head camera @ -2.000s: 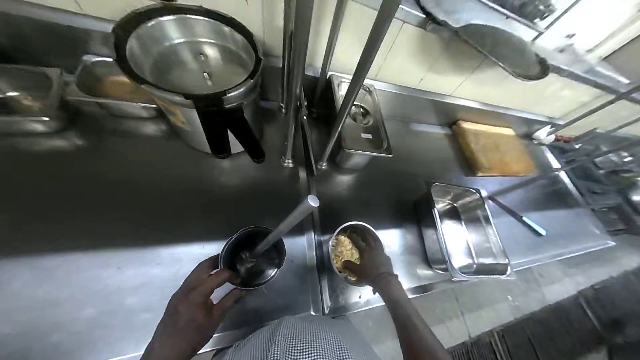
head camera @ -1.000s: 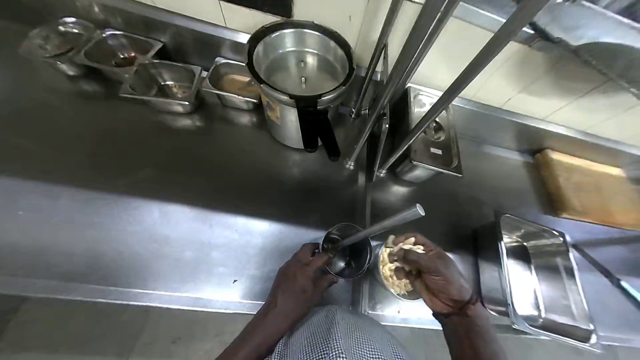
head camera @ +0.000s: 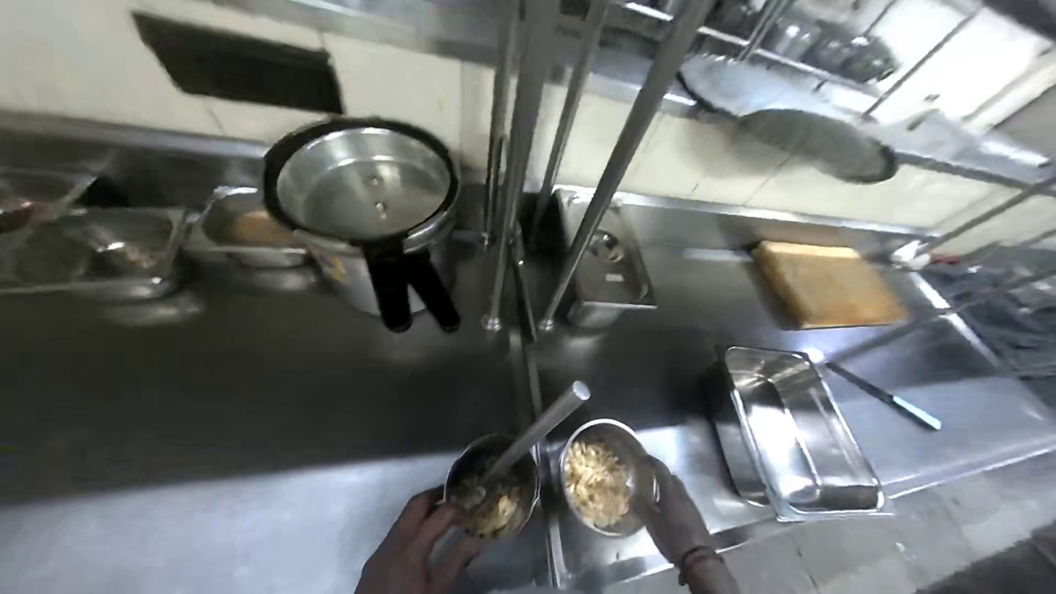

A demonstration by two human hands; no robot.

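Note:
My left hand [head camera: 425, 536] grips the rim of a dark metal bowl [head camera: 468, 462] near the bottom centre. A metal rod, perhaps a pestle [head camera: 540, 431], leans out of it, and pale chopped pieces [head camera: 499, 511] lie inside. Just to the right, a steel bowl [head camera: 624, 439] holds more pale chopped food [head camera: 596, 483]. My right hand [head camera: 672, 516] is at that bowl's right side, its fingers blurred and partly hidden, so its grip cannot be told.
A pressure cooker pot [head camera: 371, 190] stands at the back, beside steel trays [head camera: 177, 247] on its left. Metal posts [head camera: 594, 165] rise mid-counter near a lidded steel container [head camera: 615, 268]. To the right are an empty deep pan [head camera: 742, 429], a knife [head camera: 879, 394] and a cutting board [head camera: 833, 285].
Pale pieces now lie in the left bowl, where none showed earlier. My right hand, holding pieces over the right bowl a second ago, is now at that bowl's side. The view has shifted.

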